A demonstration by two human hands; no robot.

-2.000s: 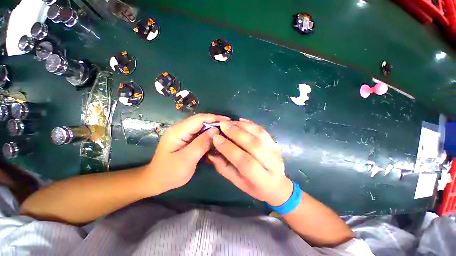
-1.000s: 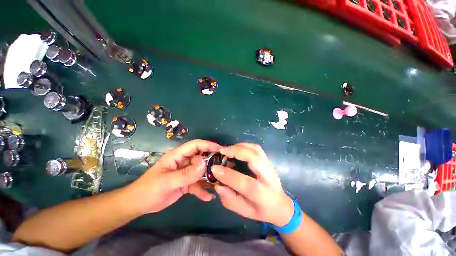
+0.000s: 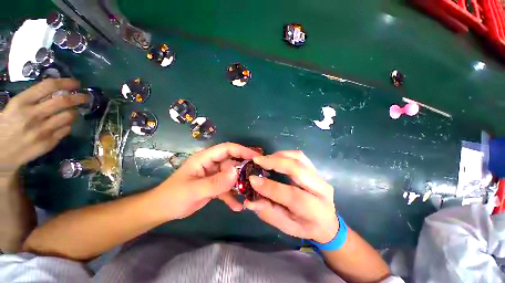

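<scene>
A round dark watch case (image 3: 244, 178) with a silver rim and a small red spot is held between both hands in front of me, tilted on edge. My left hand (image 3: 213, 178) grips its left side with thumb and fingers. My right hand (image 3: 296, 196), with a blue wristband (image 3: 335, 235), holds its right side, fingertips on its dark face. The fingers hide much of the case. Several black display modules (image 3: 182, 111) with white and orange patches lie on the green bench beyond my left hand.
Another person's hand (image 3: 41, 121) reaches among shiny cylindrical items (image 3: 71, 168) at left, near a clear plastic strip (image 3: 107, 149). A watch case (image 3: 294, 34), white scrap (image 3: 325, 118) and pink piece (image 3: 404, 109) lie beyond. Red trays (image 3: 451, 14) stand far right. A grey sleeve (image 3: 457, 243) is at lower right.
The held piece has turned from a thin edge to show its dark inside. Another person's hand has come in at the left. A grey sleeve now shows at lower right.
</scene>
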